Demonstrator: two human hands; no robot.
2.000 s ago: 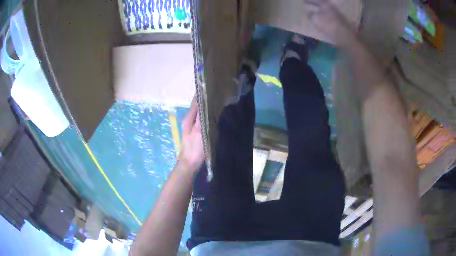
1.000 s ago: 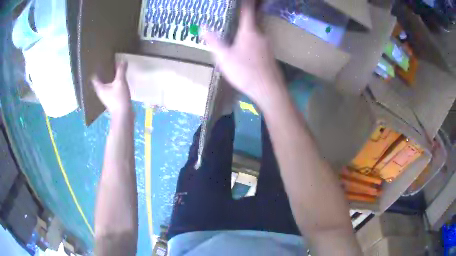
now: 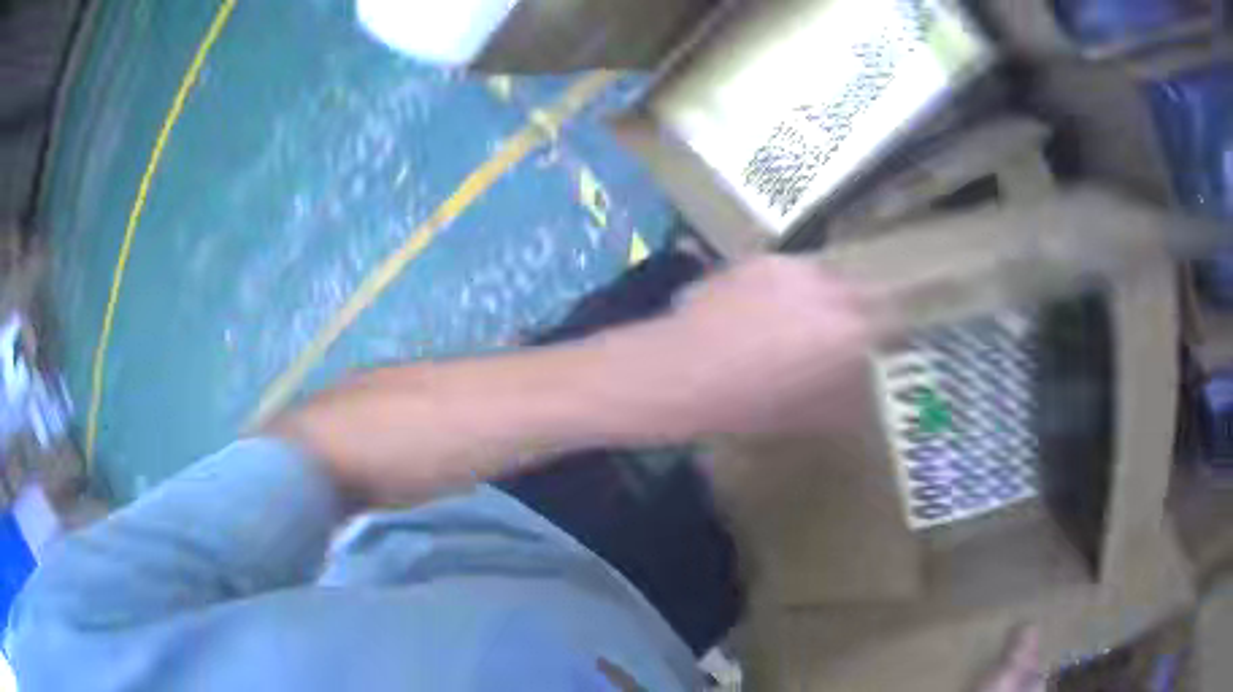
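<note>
An open brown carton (image 3: 832,534) stands at the right. In it lies a patterned sheet (image 3: 963,419) with rows of small dark shapes and a green spot. My left hand (image 3: 784,331) reaches across from the left, blurred, closed at the near end of a blurred cardboard flap (image 3: 987,257) above the sheet. Its fingertips are not clear. My right hand (image 3: 1014,665) shows only as a few fingers at the bottom edge, by the carton's lower side; the rest is out of the picture.
A second open carton (image 3: 696,183) at the top holds a pale sheet (image 3: 838,102) with small dark marks. Green floor (image 3: 325,203) with yellow lines lies at the left. A white object (image 3: 433,25) is at the top edge. Blue items (image 3: 1197,149) lie at the far right.
The view has turned and shifted to the right. My left hand has moved across to the flap above the patterned sheet. My right hand has dropped to the bottom edge, mostly out of view.
</note>
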